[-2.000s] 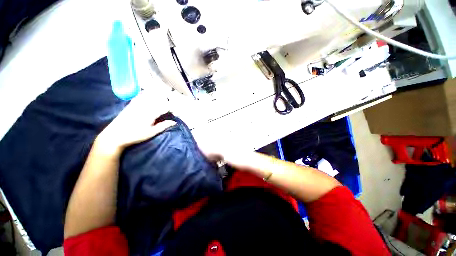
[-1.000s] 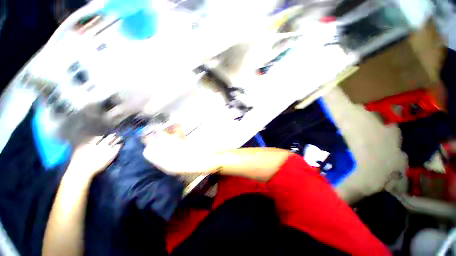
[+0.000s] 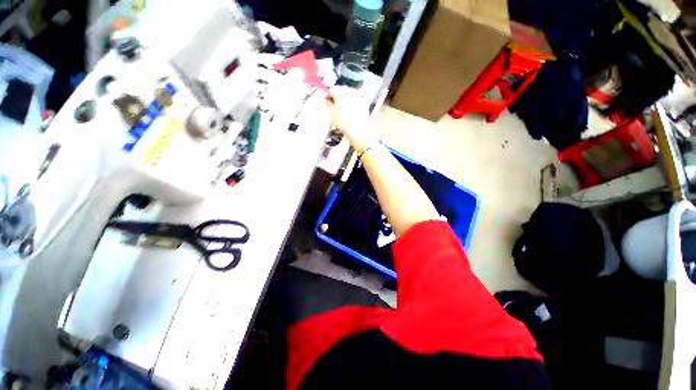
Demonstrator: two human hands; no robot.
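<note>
My right hand (image 3: 347,108) is stretched out to the far end of the white machine table (image 3: 206,320). Its fingertips meet the near end of a flat red-pink item (image 3: 304,67); whether they grip it cannot be told. My left hand is out of the picture. Black-handled shears (image 3: 187,234) lie on the table beside the white sewing machine (image 3: 114,164). A bit of dark navy cloth (image 3: 114,371) shows under the machine head at the bottom left edge.
A clear bottle with a teal cap (image 3: 360,44) stands just beyond my right hand. Small parts clutter the table's far end. A blue bin (image 3: 472,217) with dark and white pieces sits below my right arm. A cardboard box (image 3: 446,57) and red stools (image 3: 500,85) stand on the floor.
The view has swung right. My right hand has left the navy cloth and reached to the table's far end. My left hand and most of the cloth have gone out of view.
</note>
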